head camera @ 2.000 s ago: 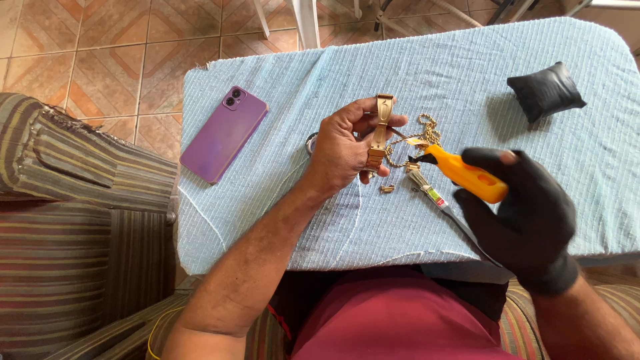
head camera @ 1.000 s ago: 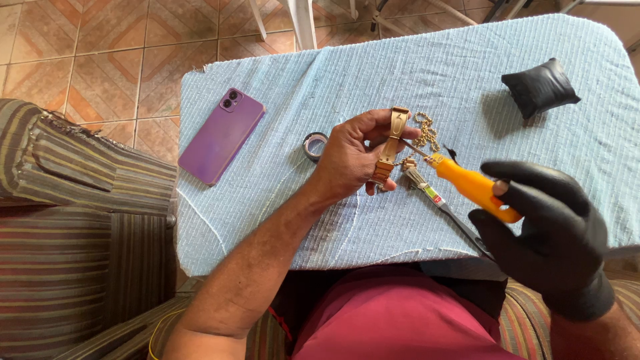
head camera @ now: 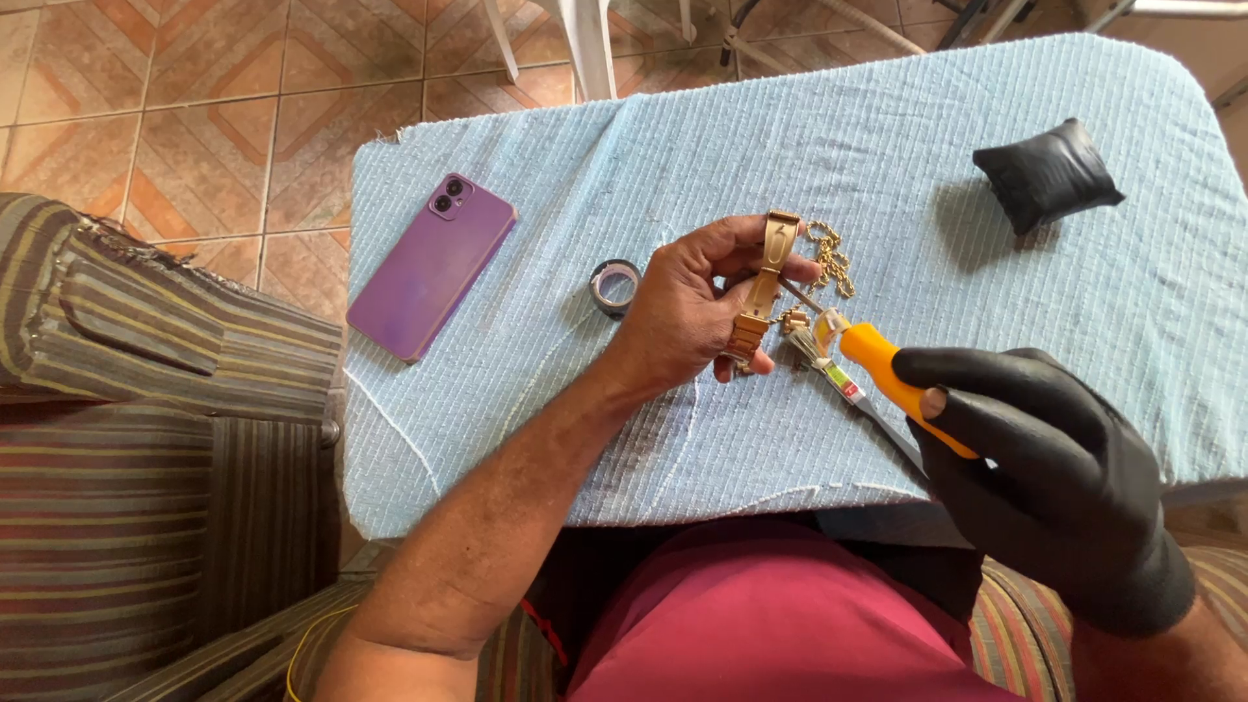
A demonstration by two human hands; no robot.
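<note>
A gold-coloured metal watch band (head camera: 760, 299) with its folding clasp is held in my bare left hand (head camera: 687, 304), over the cloth. My right hand (head camera: 1038, 468), in a black glove with a thumb tip showing bare, grips a yellow-handled screwdriver (head camera: 882, 375). Its thin shaft points left and its tip meets the band's edge near the clasp; exact contact cannot be told. Behind the band lies a gold-coloured chain (head camera: 831, 258). A brush with a grey handle (head camera: 871, 414) rests on the cloth below the screwdriver, its bristles beside small gold pieces (head camera: 795, 320).
A light blue cloth (head camera: 546, 214) covers the table. On it are a purple smartphone (head camera: 434, 268), a roll of dark tape (head camera: 615, 287) left of my left hand, and a small black cushion (head camera: 1049, 177) at the back right. Striped seating (head camera: 107, 468) stands left.
Two seconds ago my right hand held yellow-handled pliers or a similar tool; since one second ago it holds the screwdriver at the band. The band stays in my left hand.
</note>
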